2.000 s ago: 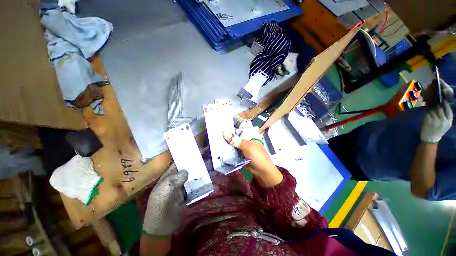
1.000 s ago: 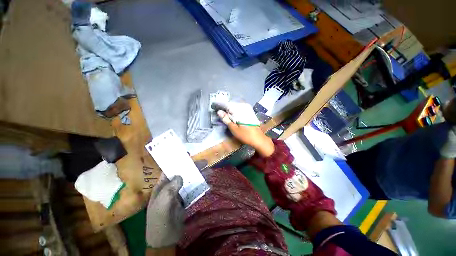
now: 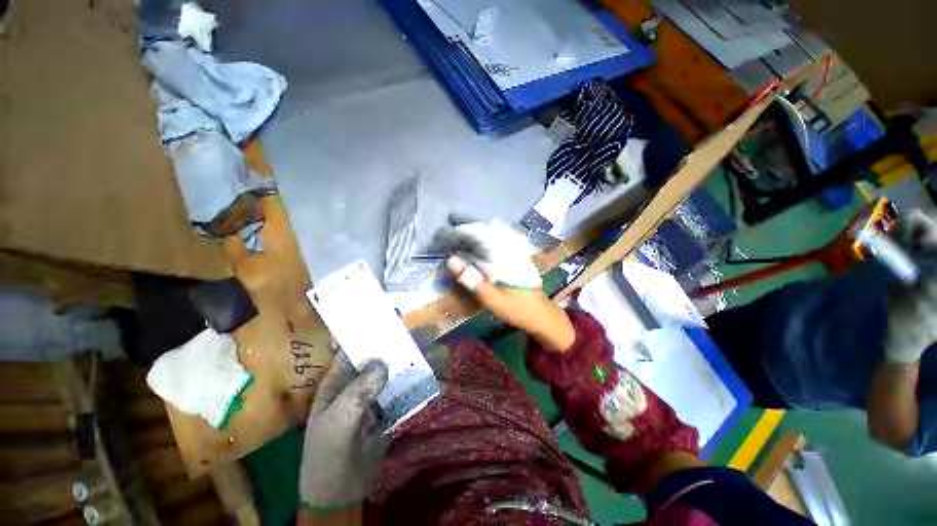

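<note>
My left hand (image 3: pixel 344 437), in a grey knit glove, grips a flat white-silver sheet-metal bracket (image 3: pixel 372 324) by its lower end. The bracket is tilted over the bench edge, with small holes near its top end. My right hand (image 3: pixel 498 257), in a white glove with a bare-looking thumb, is over the bench edge just right of a nested stack of brackets (image 3: pixel 403 228). Its fingers point towards the stack's lower end; whether they hold a part is hidden. Another bracket (image 3: pixel 557 202) lies right of my right hand.
A striped cloth (image 3: pixel 591 139) lies beside blue-edged sheets (image 3: pixel 493 113). A light blue rag (image 3: pixel 211 134) and a spare glove (image 3: pixel 202 378) are at left. An upright cardboard divider (image 3: pixel 668 190) stands right. A person in blue (image 3: pixel 801 339) holds something beyond it.
My right hand carried a bracket from in front of me to beside the stack; that bracket no longer shows clearly. My left hand keeps its bracket. The view has shifted.
</note>
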